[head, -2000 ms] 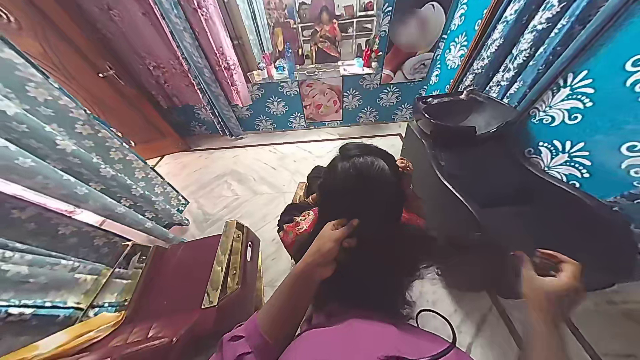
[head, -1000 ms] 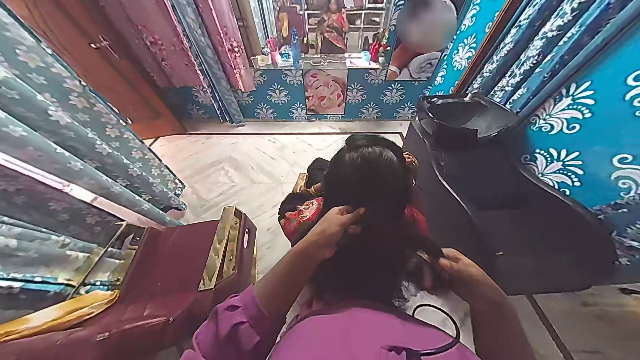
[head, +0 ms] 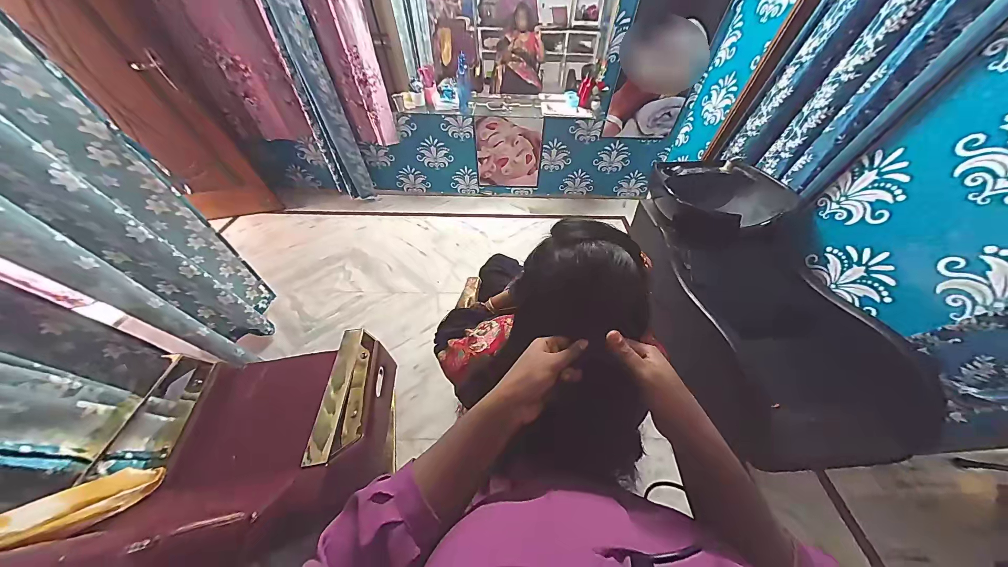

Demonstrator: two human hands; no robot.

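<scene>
A seated person with long dark hair (head: pixel 587 299) is directly in front of me, back of the head toward me. My left hand (head: pixel 543 374) is at the left side of the hair behind the head, its thumb and fingers closed on a section of it. Close by on the right, my right hand (head: pixel 642 362) also pinches hair, thumb upward, with its fingers partly hidden. The two hands are a short gap apart at about the same height. Loose hair hangs below them, down to my purple top (head: pixel 567 528).
A black shampoo basin (head: pixel 724 197) with its black lounge (head: pixel 819 354) stands close on the right. At left is a maroon padded chair (head: pixel 260 417) with a yellow cloth (head: pixel 87 504). Ahead, a shelf (head: pixel 504 102) holds bottles below a mirror.
My right hand, out to the right two seconds ago, has come in to the hair beside my left hand. The left hand stays at the hair.
</scene>
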